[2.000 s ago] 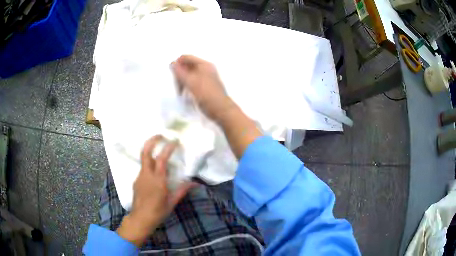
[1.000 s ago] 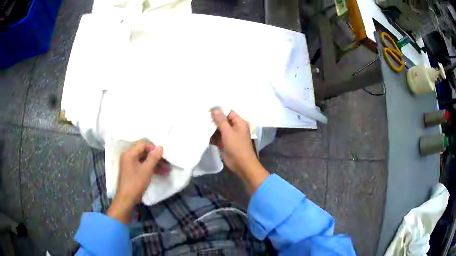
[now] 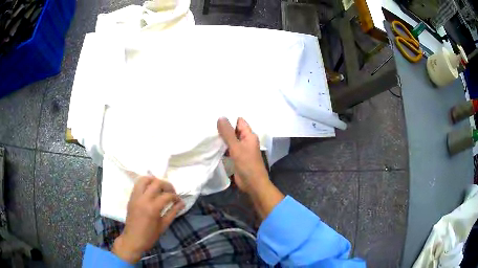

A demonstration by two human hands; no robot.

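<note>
A large, overexposed white garment (image 3: pixel 173 89) covers most of the low stand and hangs over its near edge onto my lap. My left hand (image 3: pixel 149 212) holds the near edge of the cloth between thumb and fingers at the lower left. My right hand (image 3: pixel 245 154) pinches the cloth's edge between thumb and fingers, right of centre. Between my hands an opening with cream folds (image 3: pixel 196 162) shows. The white covering sheet (image 3: pixel 317 89), with dark specks and a rolled right edge, lies under the garment.
A blue crate (image 3: pixel 39 49) of dark pieces stands at the upper left. On the right, a grey table (image 3: pixel 427 183) holds yellow-handled scissors (image 3: pixel 406 42), a cream container (image 3: pixel 443 68), two thread cones (image 3: pixel 461 141) and a crumpled white garment (image 3: pixel 451 235). A plaid apron (image 3: pixel 209 241) covers my lap.
Both hands have come from separate spots on the cloth to its near edge. Since one second ago, my left hand has moved down, and the cloth between my hands has opened into cream folds.
</note>
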